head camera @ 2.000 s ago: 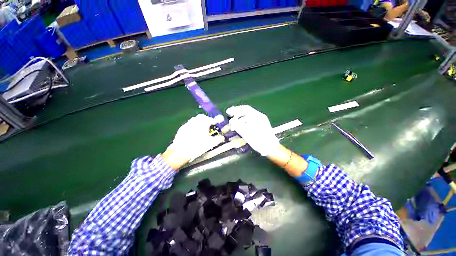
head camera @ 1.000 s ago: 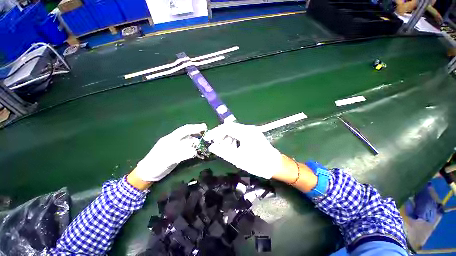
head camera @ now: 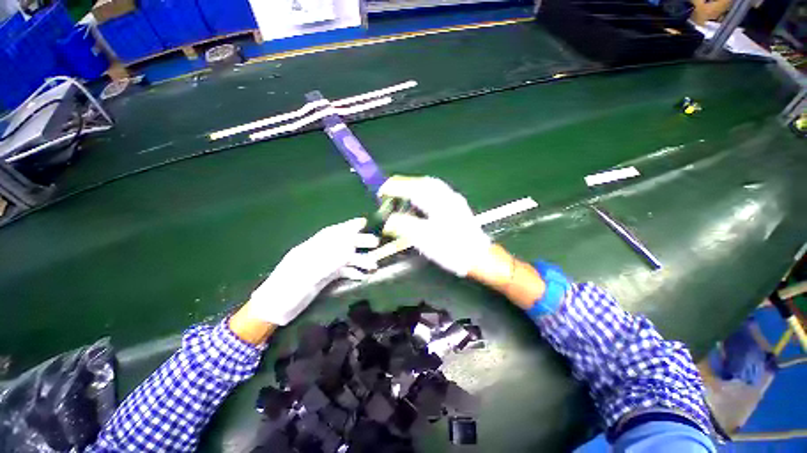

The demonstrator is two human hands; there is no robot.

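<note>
A small circuit board assembly (head camera: 386,219), blurred, is between my hands above the near end of the purple strip. My right hand (head camera: 435,223), in a white glove, holds it between the fingertips. My left hand (head camera: 320,265), also gloved, is just left of it with thumb and fingers apart; whether its fingertips touch the board cannot be told. A loose heap of black squares (head camera: 363,372) lies in front of me, with a few pale pieces (head camera: 445,334) at its right side.
The purple strip (head camera: 352,152) runs across the green belt (head camera: 203,212), with tape strips (head camera: 292,120) at its far end. A short tape (head camera: 611,176), a thin dark stick (head camera: 626,237) and another board (head camera: 689,107) are at right. A plastic bag (head camera: 62,398) lies lower left.
My right hand has moved up and away with the board. My left hand's fingers have opened somewhat. The other board on the belt has travelled right.
</note>
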